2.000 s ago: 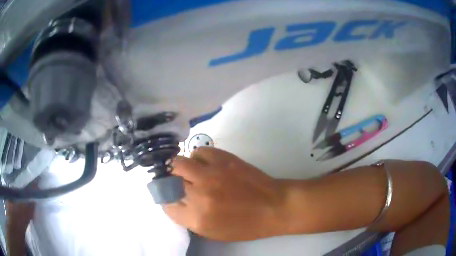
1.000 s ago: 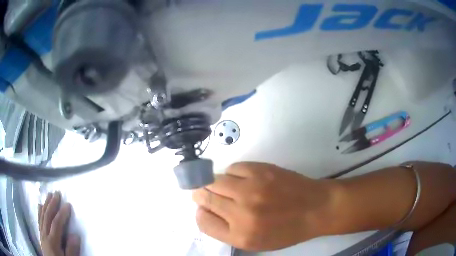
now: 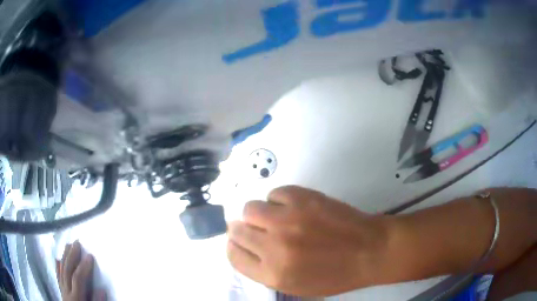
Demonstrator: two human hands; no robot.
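Observation:
A white fabric panel [image 3: 159, 264] glares under the lamp at the lower left. My left hand [image 3: 79, 273] lies on its left side with fingers extended, cut off by the lower edge. My right hand [image 3: 300, 244] is at its right edge, fingers curled down; the fingertips are hidden, so its hold on the cloth cannot be told. The sewing machine head [image 3: 194, 76] with blue lettering stands above. Its thread tension assembly [image 3: 191, 170] with a grey knob sits between the hands. The needle area is lost in glare.
Black scissors [image 3: 425, 111] and thread snips [image 3: 450, 154] with blue and pink handles lie on the bed at the right. A round metal disc with holes [image 3: 262, 163] is set behind my right hand. Grey and white strips [image 3: 38, 188] are at the far left.
Compared with two seconds ago, my right hand has moved right, off the round disc and away from the knob. My left hand shows more of its fingers on the cloth. The camera view has shifted.

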